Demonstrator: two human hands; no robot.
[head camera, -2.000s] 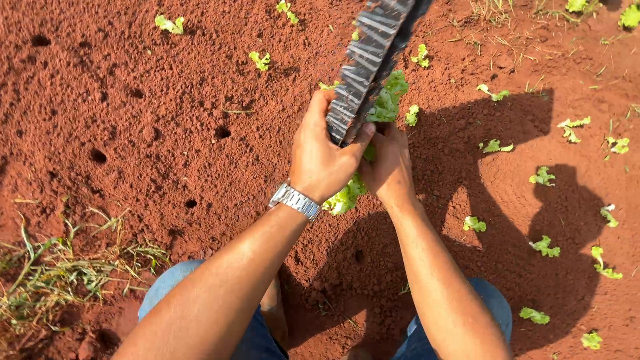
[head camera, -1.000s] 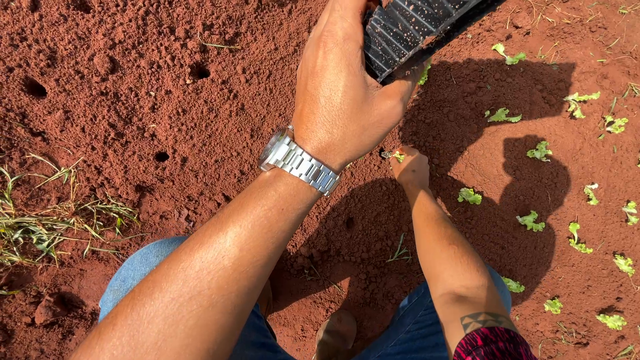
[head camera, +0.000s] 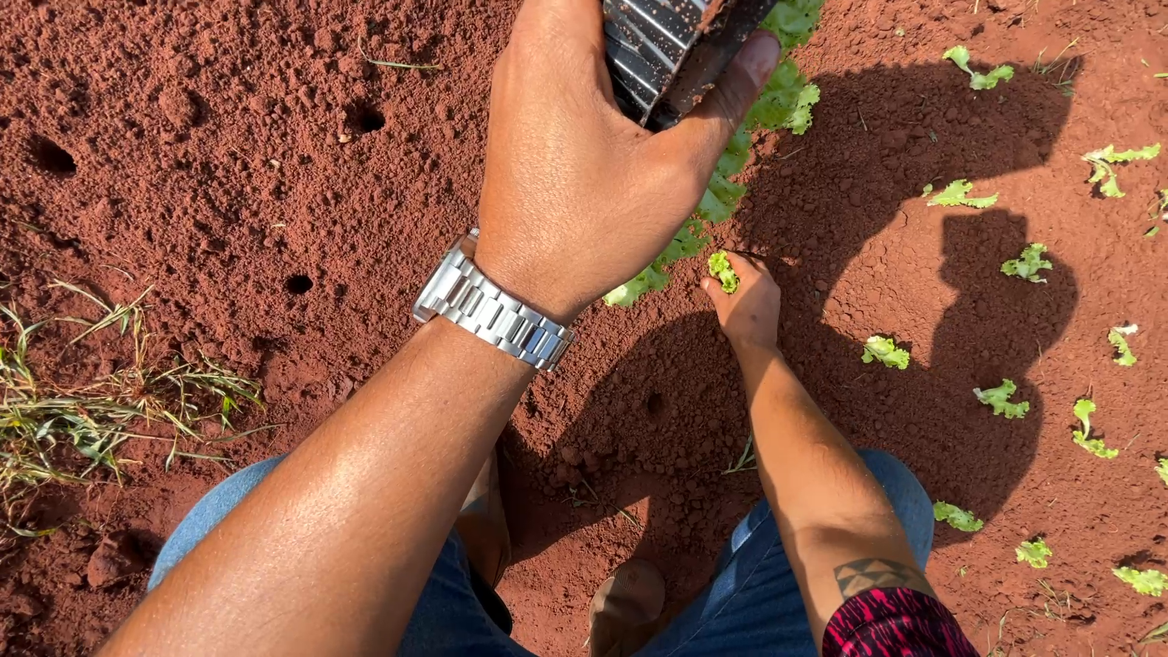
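Note:
My left hand (head camera: 584, 164), with a metal-band wristwatch (head camera: 497, 306) at its wrist, grips the end of a black plastic seedling tray (head camera: 652, 50) at the top middle. Leafy green lettuce seedlings (head camera: 780, 96) hang out along the tray's right side and below my left hand. Lower right of that, my right hand (head camera: 750, 297) is down at the red soil, its fingertips closed around a small lettuce seedling (head camera: 723, 272). The seedling's roots are hidden. Part of the tray lies beyond the top edge.
Several small holes (head camera: 298, 284) dot the red soil on the left, and one (head camera: 654, 402) lies between my legs. Lettuce seedlings (head camera: 885, 352) stand spaced out on the right. Cut grass (head camera: 100, 401) lies at the left. My shoes (head camera: 625, 598) are at the bottom.
Two seconds ago both hands were together at the tray; my right hand has since come down to the soil with a seedling. My left hand still holds the tray.

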